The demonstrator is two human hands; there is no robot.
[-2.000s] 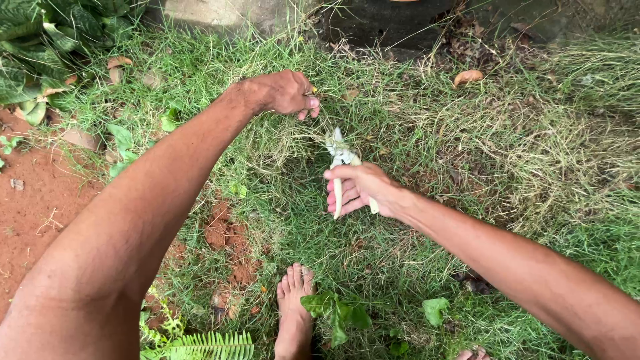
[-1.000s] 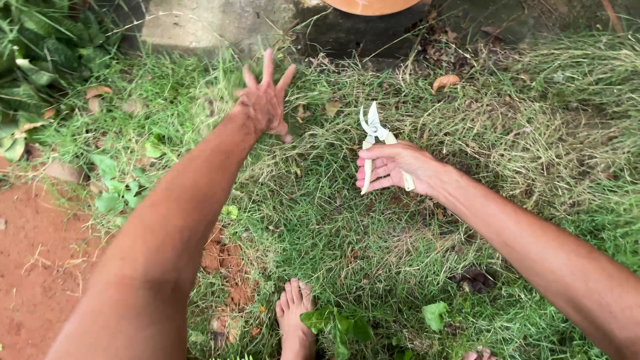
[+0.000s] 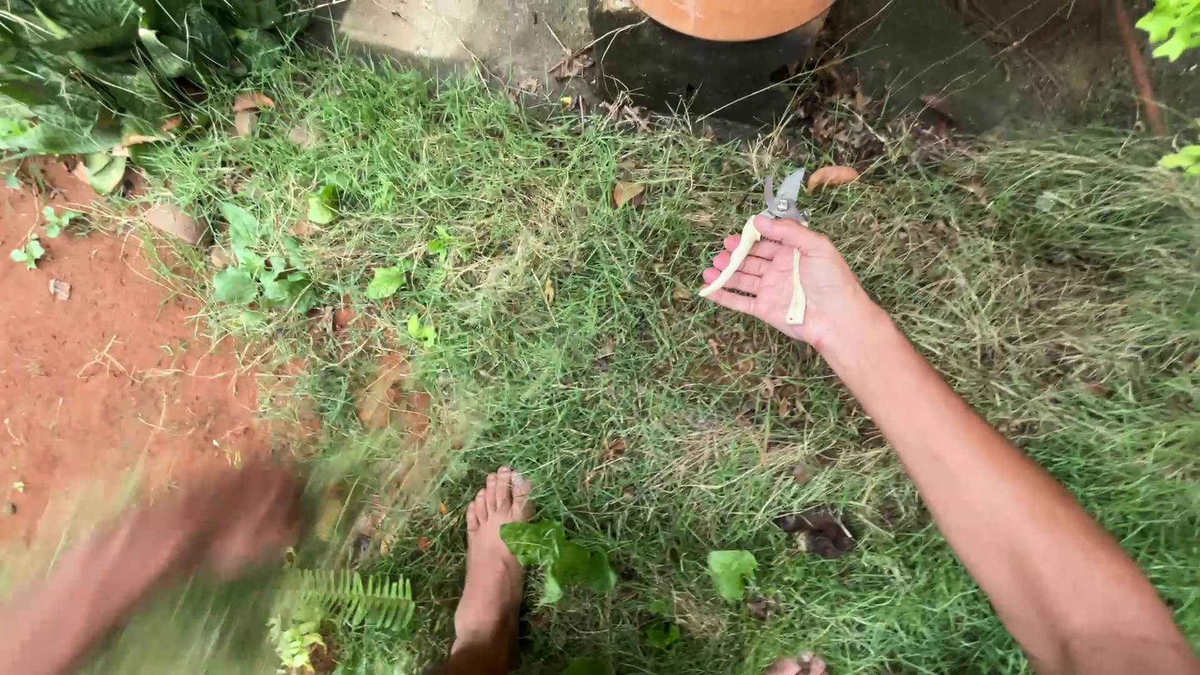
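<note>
My right hand is palm up with hand pruners held under the thumb. Their cream handles are spread across the palm and fingers, and the metal blades point up the view, parted, above the grass. At the lower left, my left hand is strongly blurred. It looks closed around a tuft of grass, whose green streaks spread beside it, near the edge of the red soil. The individual fingers of that hand cannot be made out.
An orange-brown pot stands on a stone ledge at the top. Bare red soil lies left, below broad-leaved plants. My bare foot is at the bottom, between a fern frond and leafy weeds.
My left hand was spread over the grass near the ledge and has moved down and left. The right hand has turned palm up, with the pruners still in it.
</note>
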